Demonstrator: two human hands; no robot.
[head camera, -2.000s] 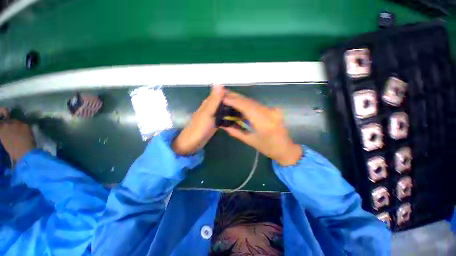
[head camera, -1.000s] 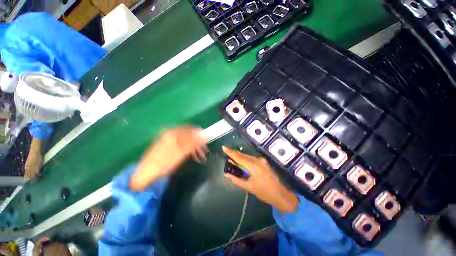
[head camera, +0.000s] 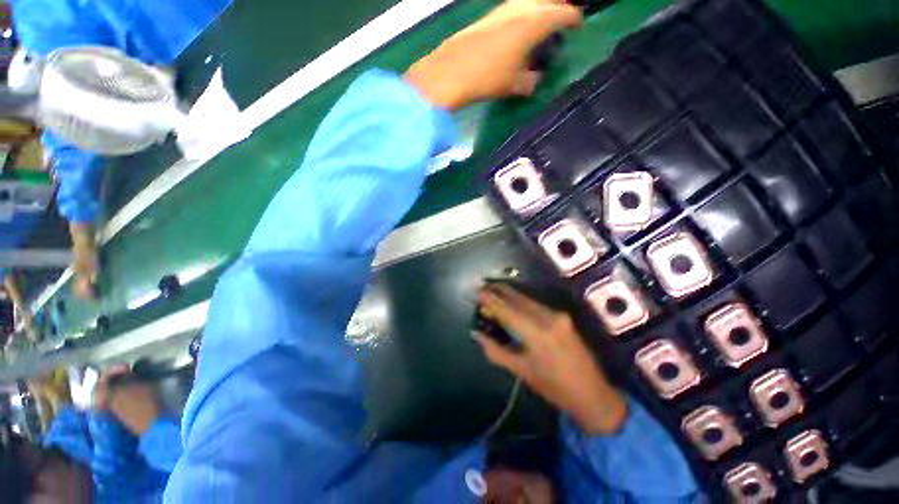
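My left hand (head camera: 493, 51) is stretched far forward over the green conveyor, its fingers around a small dark piece (head camera: 545, 49) that looks like a black watch housing; blur hides its details. My right hand (head camera: 547, 349) is low over the dark green bench and holds another black housing (head camera: 496, 333). A yellow bit of the corded tool shows at its fingers; the rest is hidden. The thin cord (head camera: 510, 406) runs down from this hand. A large black tray (head camera: 779, 212) at the right holds two columns of rose-gold watch cases (head camera: 679, 264) with dark round centres.
The conveyor (head camera: 296, 187) has white edging and carries small dark pieces (head camera: 170, 286) at the left. A white fan (head camera: 108, 98) stands beyond it. Other people in blue sleeves (head camera: 74, 192) are at the far side and lower left. A shiny flat patch lies beside my left sleeve.
My left hand has reached forward and right across the conveyor, its fingers now around a dark piece. My right hand still holds its housing. The view has shifted; the trays beyond the conveyor are out of view.
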